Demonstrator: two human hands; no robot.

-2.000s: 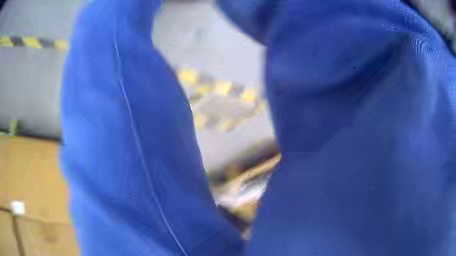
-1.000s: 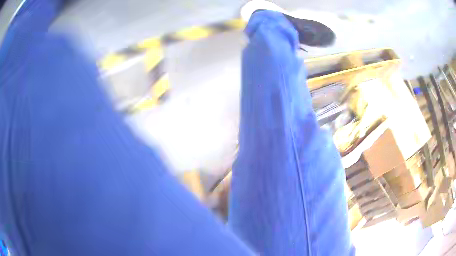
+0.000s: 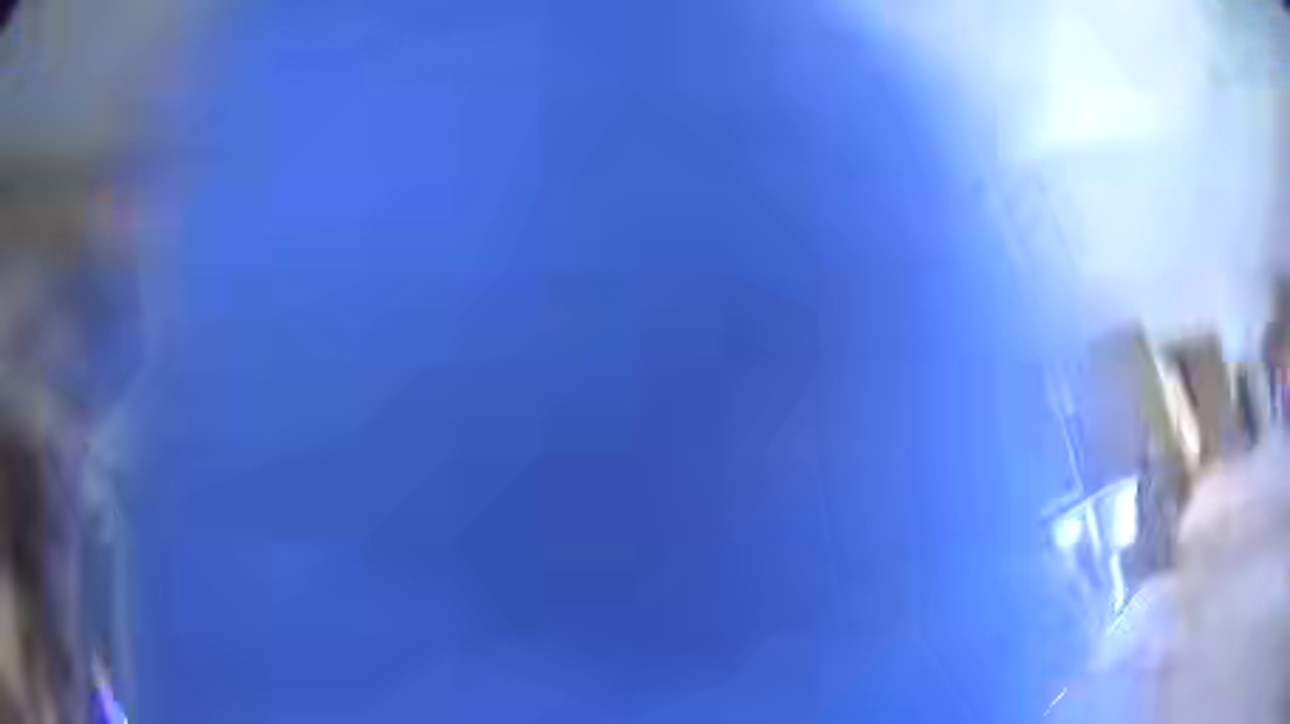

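Blue work trousers (image 3: 566,354) fill most of the head view, very close to the camera and blurred. They hide nearly everything in front of me. Neither my left hand nor my right hand can be made out. No held object shows.
Pale grey floor (image 3: 1132,184) shows at the upper right. Blurred brown upright shapes (image 3: 1203,389) stand at the right, with shiny clear or white material (image 3: 1103,530) below them. Dark, brownish blurred shapes lie along the left edge.
The view has swung, and one blue trouser surface now covers the middle. The shoe, the yellow-black floor tape, the pallet and the cartons no longer show clearly.
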